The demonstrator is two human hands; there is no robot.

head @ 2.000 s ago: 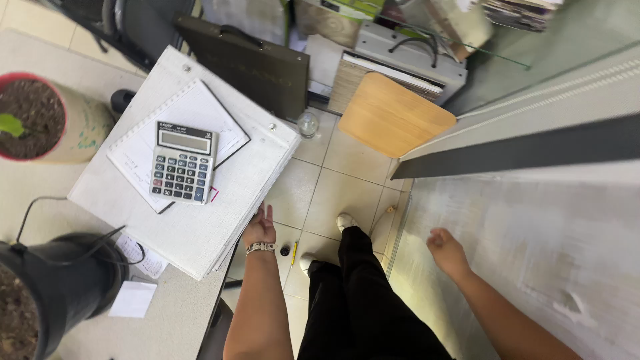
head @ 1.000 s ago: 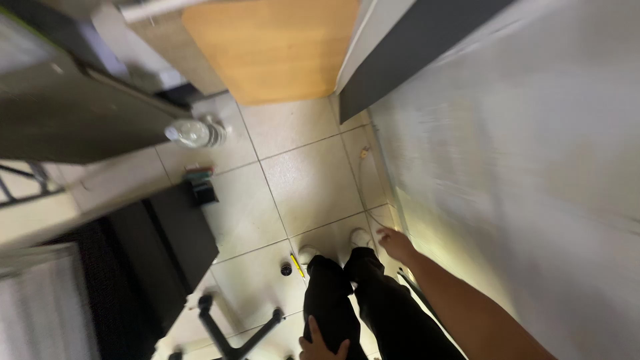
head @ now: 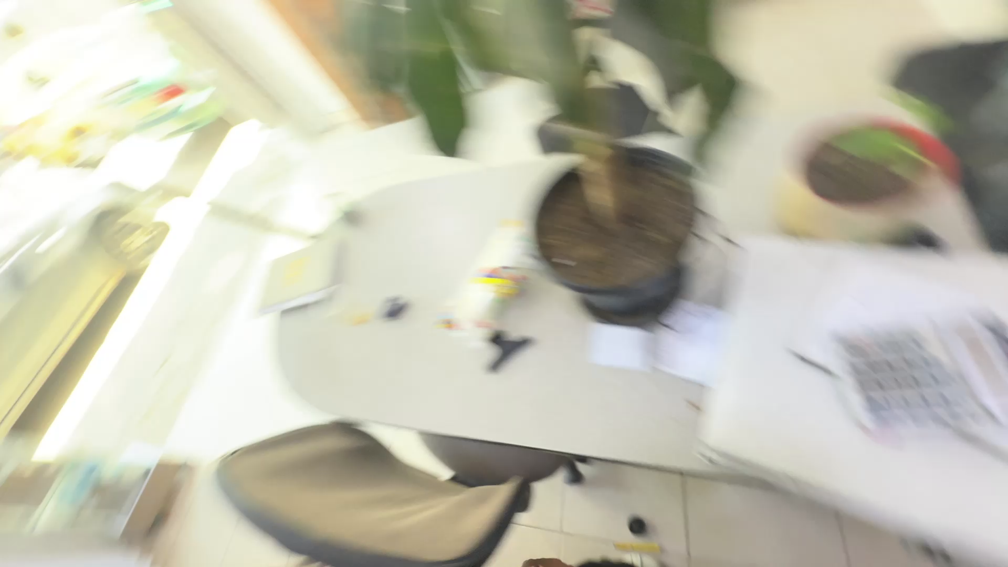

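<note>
At the bottom edge only a sliver of a hand (head: 547, 562) shows, seemingly my left; its fingers and anything in them are hidden. My right hand is out of view. Blur softens the grey table (head: 425, 386), which bears a large dark pot of soil (head: 618, 228) with a leafy plant. A black object (head: 508, 349) and a white item with coloured marks (head: 492, 287) lie left of the pot. On the white surface at the right are a calculator (head: 906, 374) and papers (head: 980, 354).
An office chair with a brown seat or back (head: 370, 492) stands at the table's near edge. A red-rimmed pot (head: 862, 169) is at the upper right. A round black object (head: 636, 525) and a yellow item (head: 638, 546) lie on the floor tiles.
The view has swung widely from the floor to the table and plants. My right hand, seen in both earlier frames, is out of view.
</note>
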